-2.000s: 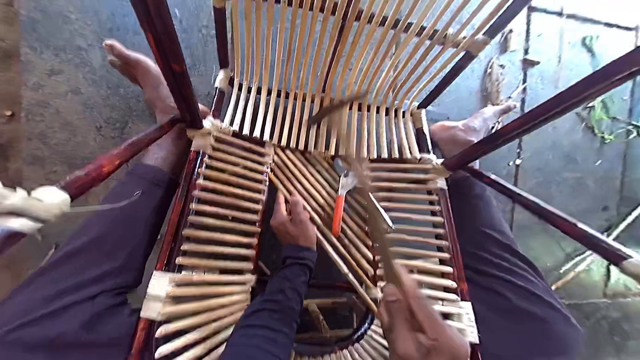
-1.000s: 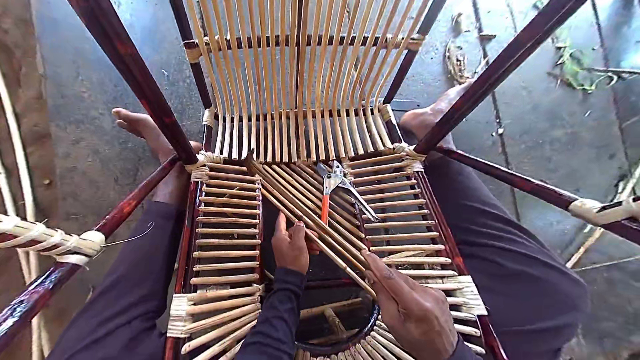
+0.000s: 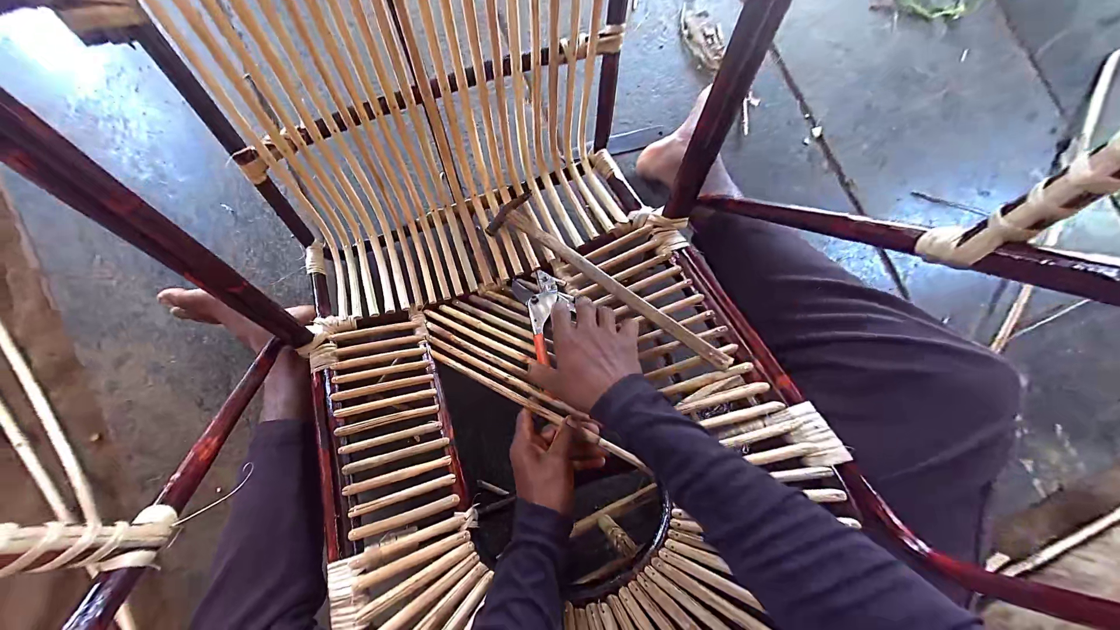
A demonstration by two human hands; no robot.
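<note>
My left hand (image 3: 544, 459) grips the outermost of the diagonal cane rods (image 3: 481, 369) over the dark seat opening of a cane chair. Just above it, my right hand (image 3: 595, 354) reaches onto the pruning shears (image 3: 544, 306), which lie on the rods with an orange handle showing; its grip on them cannot be told. A hammer (image 3: 626, 293) with a wooden handle lies slantwise on the right-hand seat slats, its head against the base of the backrest. Short cane slats (image 3: 389, 407) line the left side of the seat.
The curved cane backrest (image 3: 420, 131) rises beyond the seat. Dark red frame poles (image 3: 140, 210) and armrests (image 3: 840, 220) stand on both sides. My legs straddle the chair. Cane strips and scraps lie on the floor (image 3: 884, 105).
The hammer, in my right hand two seconds ago, now lies on the seat's right side. My right hand has moved from the front rod ends up to the shears.
</note>
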